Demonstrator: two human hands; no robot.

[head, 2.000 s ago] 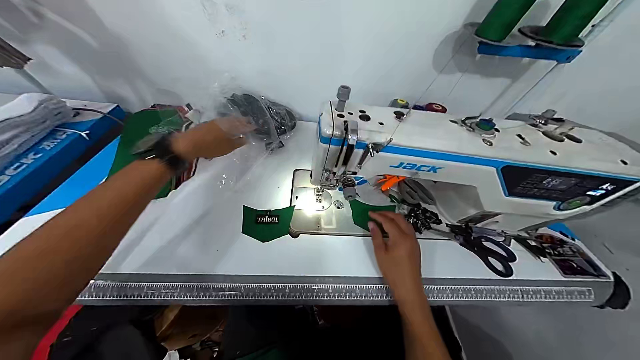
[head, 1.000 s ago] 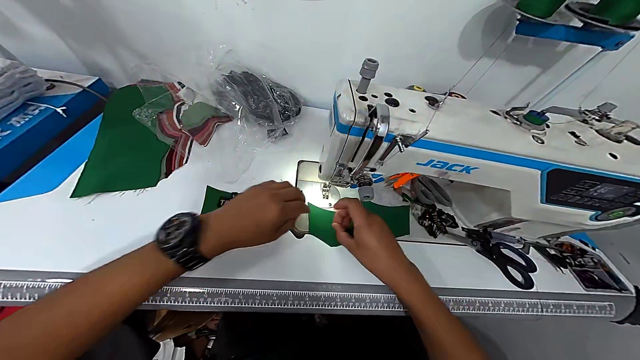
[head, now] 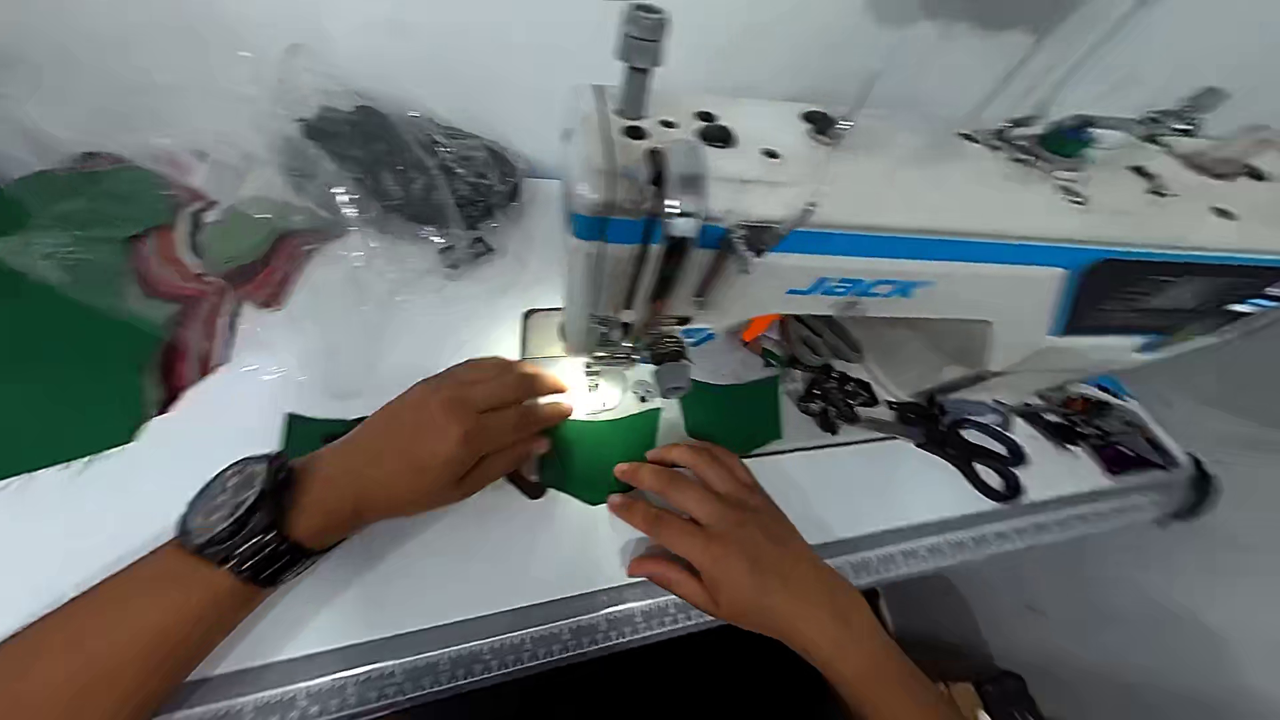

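A small green fabric piece (head: 600, 455) lies flat just in front of the needle area of a Jack sewing machine (head: 820, 270), whose lamp lights the needle plate (head: 597, 388). My left hand (head: 450, 430), with a black watch on the wrist, rests at the piece's left edge, fingertips by the plate. My right hand (head: 705, 525) touches the piece's lower right edge, fingers slightly spread. A second green piece (head: 735, 412) lies to the right, under the machine arm. Another green piece (head: 312, 433) is partly hidden behind my left hand.
Black-handled scissors (head: 965, 445) lie right of the machine's bed, near a tray of small items (head: 1100, 430). Clear plastic with dark contents (head: 410, 170) stands at the back left. Large green fabric (head: 70, 350) with striped pieces covers the far left. A ruler (head: 500, 645) runs along the front edge.
My left hand came from the plastic bag at the back left to the green fabric by the needle. My right hand, earlier pinching the fabric edge, now lies flatter with its fingers spread. The view has moved closer.
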